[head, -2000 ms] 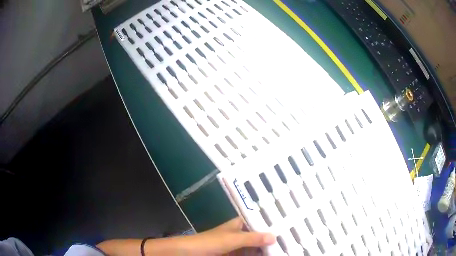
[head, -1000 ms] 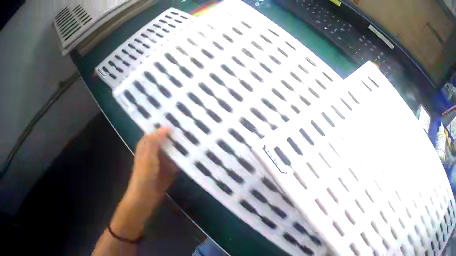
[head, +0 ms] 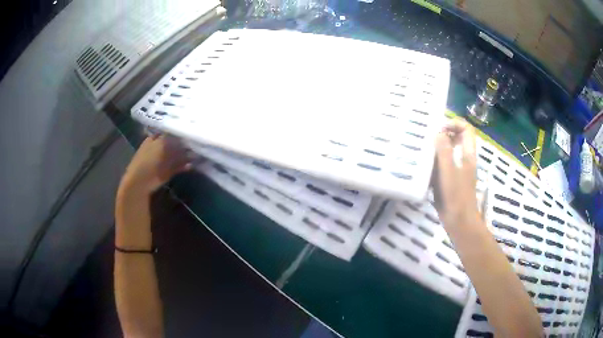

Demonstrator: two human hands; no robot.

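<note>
A large white foam tray (head: 284,99) with rows of slots is held raised over other trays. My left hand (head: 162,158), with a dark band on the wrist, grips its near left corner; the fingers are partly hidden under it. My right hand (head: 456,155) grips its right edge. Under it, slotted foam trays (head: 271,198) lie on the green mat, overlapping. More slotted trays lie at the right (head: 542,244), partly behind my right forearm. Glare hides the middle of the held tray.
A black keyboard (head: 456,66) lies behind the trays. A clear vessel with a brass-coloured top (head: 486,99) stands beside it. A white bottle (head: 586,168) is at far right. A pale vented box (head: 106,66) is at left. The bench edge (head: 231,251) curves in front.
The left hand has moved up and left to a tray corner. The right hand has come into view, gripping the tray's right edge. More trays show underneath and at right.
</note>
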